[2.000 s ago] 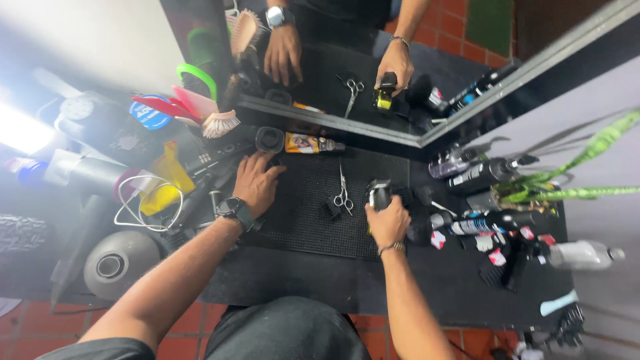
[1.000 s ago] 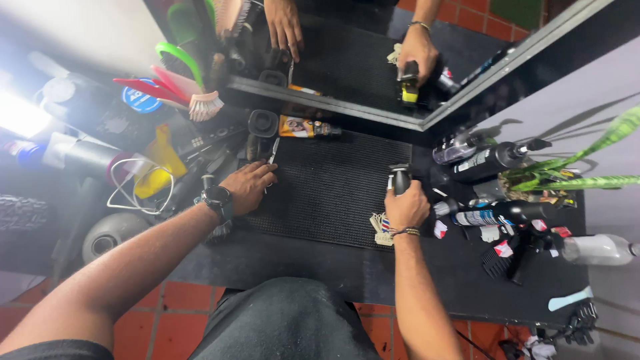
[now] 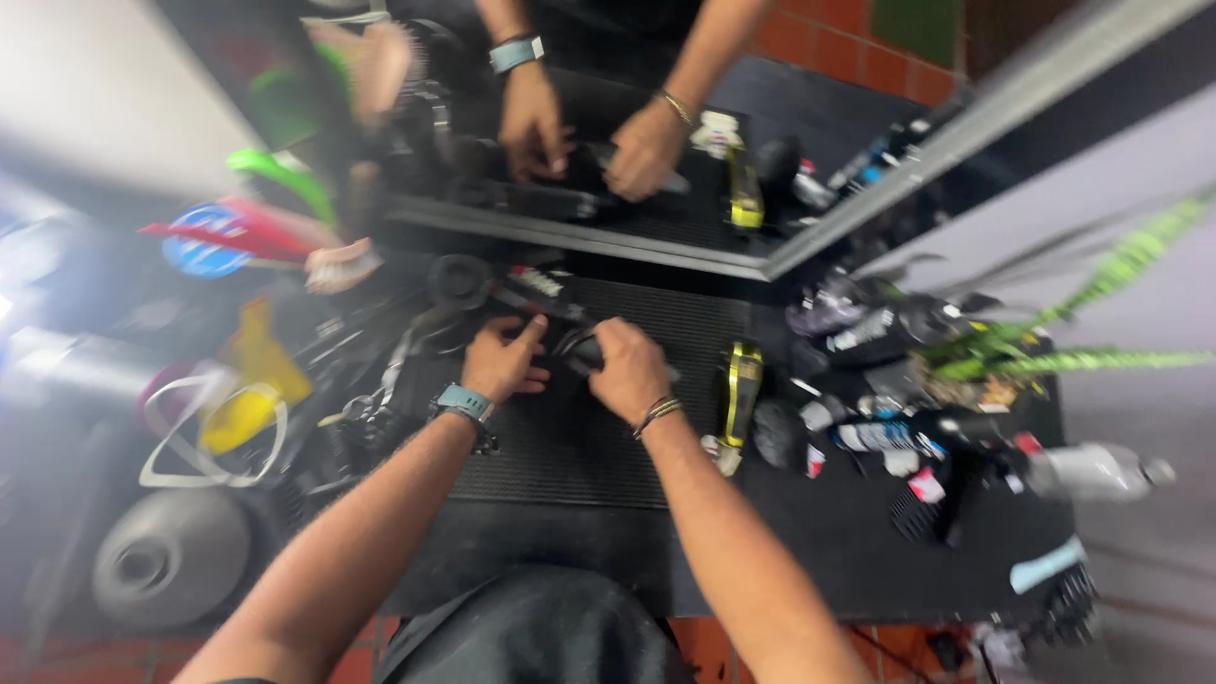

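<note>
Above the black ribbed mat (image 3: 570, 465), my right hand (image 3: 630, 370) is closed on a dark, blurred object (image 3: 579, 350) that I cannot name. My left hand (image 3: 505, 361) is just to its left, fingers apart, with nothing visible in it. A black and yellow hair clipper (image 3: 740, 399) lies at the mat's right edge, right of my right hand. Past my fingertips, near the mirror, a blurred dark item with a colourful label (image 3: 539, 281) lies by a round black container (image 3: 461, 281).
A large mirror (image 3: 655, 123) stands behind the mat. On the left are a grey dome-shaped object (image 3: 171, 559), a white cable (image 3: 280, 442), a yellow item (image 3: 256, 380) and brushes. Several bottles, a clear bottle (image 3: 1092, 472) and a green plant (image 3: 1092, 361) are at the right.
The clipper, in my right hand one second ago, now lies at the mat's right edge. My right hand has moved left, close to my left hand, and has taken hold of a dark object.
</note>
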